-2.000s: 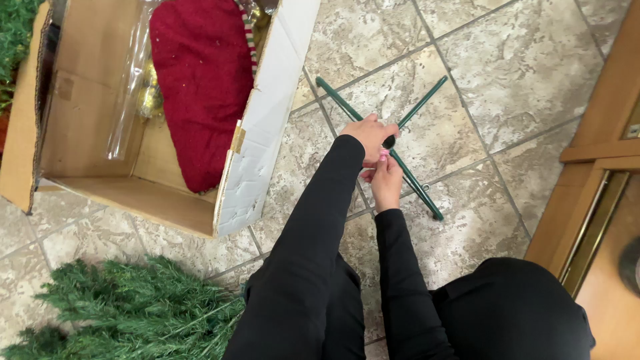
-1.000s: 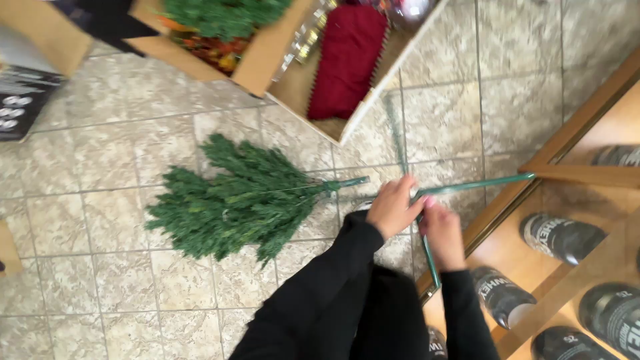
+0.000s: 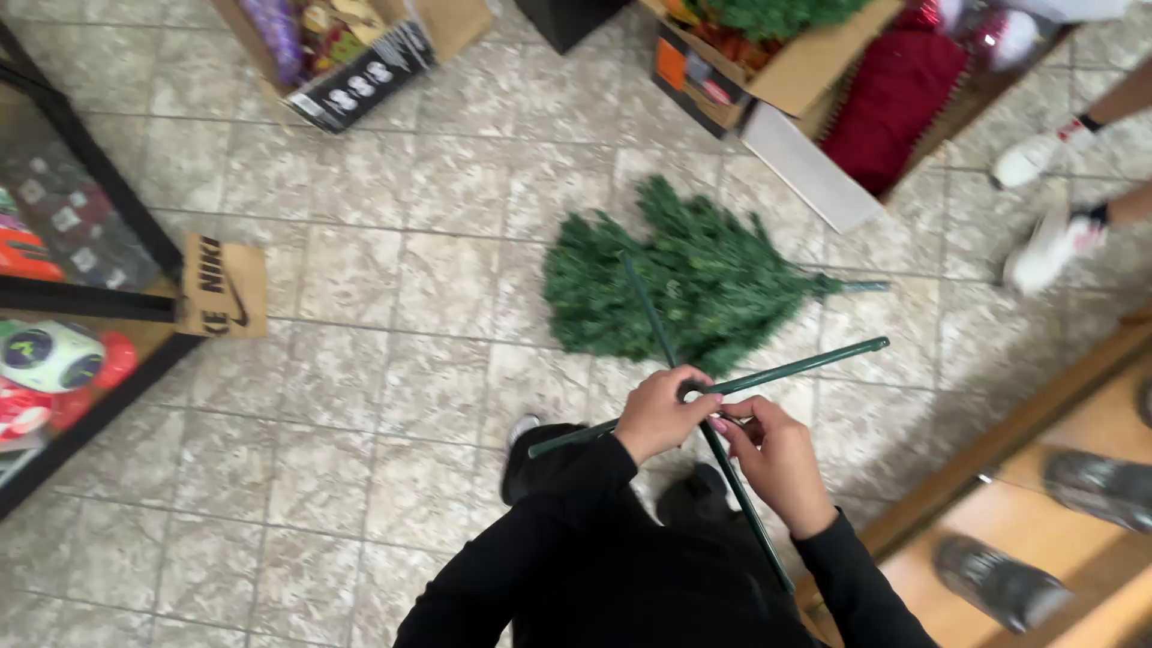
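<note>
My left hand (image 3: pixel 661 411) is closed around the hub of a green metal tree stand (image 3: pixel 796 364), whose legs spread out in a cross above the floor. At the right side of the same hub are the fingertips of my right hand (image 3: pixel 772 454), pinched together; whether a small part is between them cannot be told. The stand's round central socket shows between both hands. Beyond it, an artificial green tree section (image 3: pixel 675 279) lies on the tiles with its pole end to the right. One leg of the stand overlaps the branches in view.
Open cardboard boxes (image 3: pixel 792 67) hold greenery and a dark red cloth (image 3: pixel 895 108). A person's white shoes (image 3: pixel 1035 243) stand at the right. Wooden shelving (image 3: pixel 954 450) with dark tubs is at lower right. A black-framed shelf (image 3: pixel 90 297) and a piece of printed cardboard (image 3: pixel 247 288) are at left.
The stand, earlier low over the floor tiles, is now held up in front of my body, both hands still at its hub. The view has swung widely, and another person's feet now show.
</note>
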